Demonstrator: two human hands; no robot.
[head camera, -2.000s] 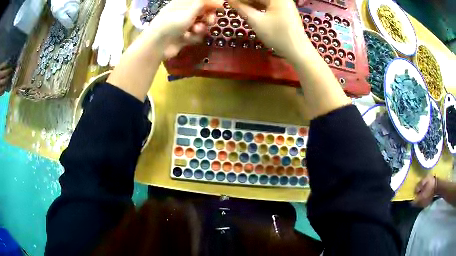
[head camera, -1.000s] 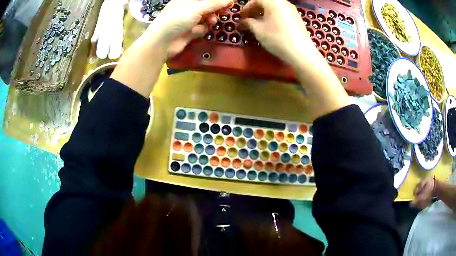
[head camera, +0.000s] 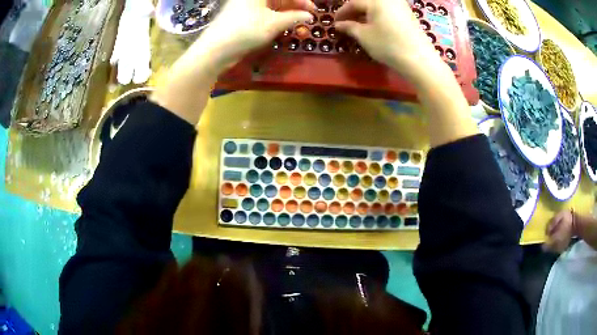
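Note:
The red fixture (head camera: 314, 73) lies across the top of the view, with rows of round dark holes. One hole between my hands holds an orange piece (head camera: 302, 31). My left hand (head camera: 262, 25) is bare, over the fixture's left part near the top edge, with its fingertips close together. My right hand (head camera: 376, 27) is bare, just right of it, fingers bent down over the holes. Any small piece between the fingertips of either hand is too small to make out. The sample keyboard (head camera: 321, 186) with multicoloured round keys lies nearer me.
Dishes of green pieces (head camera: 531, 110), yellow pieces (head camera: 558, 73) and grey-blue pieces (head camera: 504, 157) stand at the right. A brown tray (head camera: 65, 65), white gloves (head camera: 133, 46), a lilac bowl (head camera: 190, 14) and a cream tub (head camera: 98, 134) are at the left. Another person's hand (head camera: 560, 230) is at lower right.
My hands have come down onto the fixture and shifted slightly right. An orange piece now shows in a hole between them. The sample keyboard appears slightly higher and further left in view.

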